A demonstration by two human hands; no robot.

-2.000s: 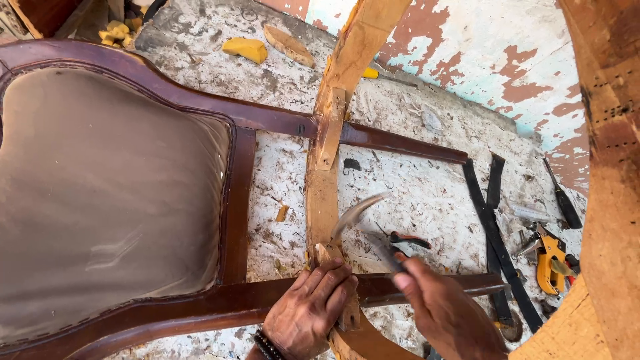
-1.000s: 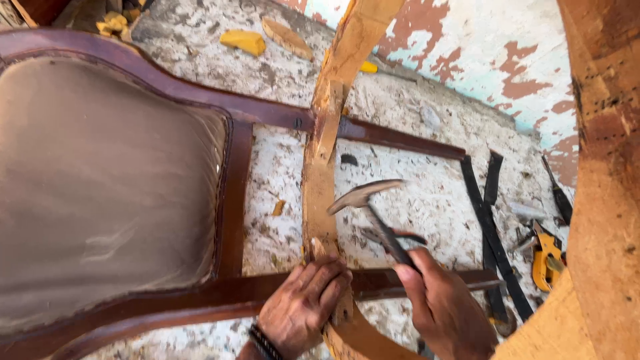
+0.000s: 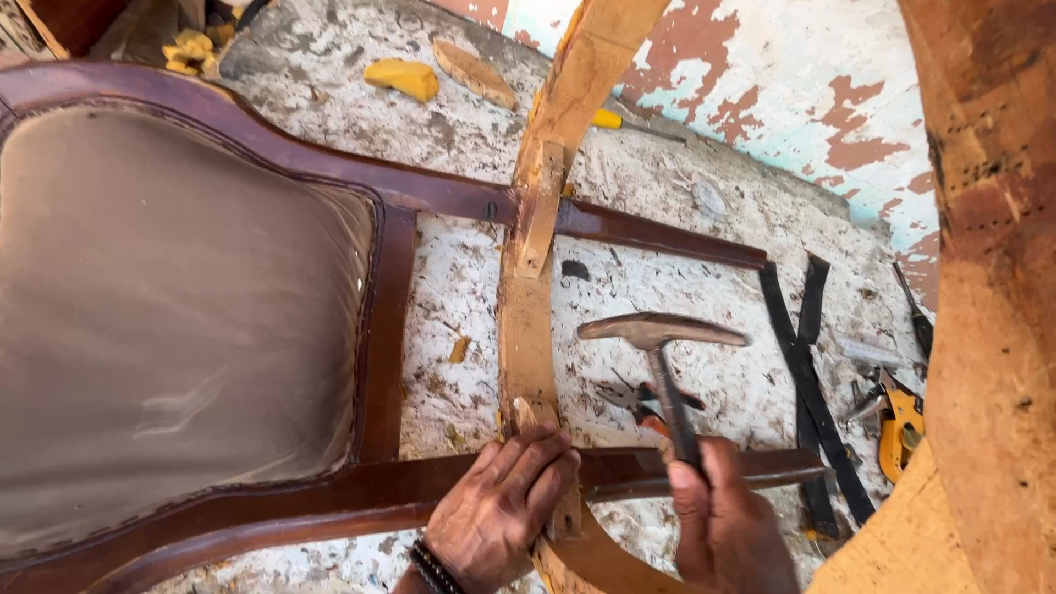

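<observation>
My right hand [image 3: 726, 520] grips the dark handle of an upholsterer's tack hammer [image 3: 664, 330], its narrow double-ended head raised to the right of the curved wooden seat frame [image 3: 526, 330]. My left hand [image 3: 503, 507], with a beaded bracelet at the wrist, presses on a small wood block [image 3: 565, 516] on that frame, where it crosses the lower chair leg [image 3: 627, 474]. Whether its fingers pinch a nail cannot be seen. A second wood block [image 3: 540, 206] lies at the upper leg [image 3: 660, 235]. The brown padded chair back [image 3: 181, 305] lies at left.
Pliers [image 3: 639, 404] lie behind the hammer. Black webbing strips [image 3: 804, 379], a yellow-handled tool [image 3: 901, 425] and a screwdriver [image 3: 920, 326] are at right, near a large curved wooden part [image 3: 990, 289]. Yellow foam [image 3: 403, 78] and a wood offcut [image 3: 474, 74] lie near the peeling wall [image 3: 792, 99].
The hammer, near the frame and blurred two seconds ago, has moved to the right, away from the frame, in my right hand. My left hand stays on the wood block.
</observation>
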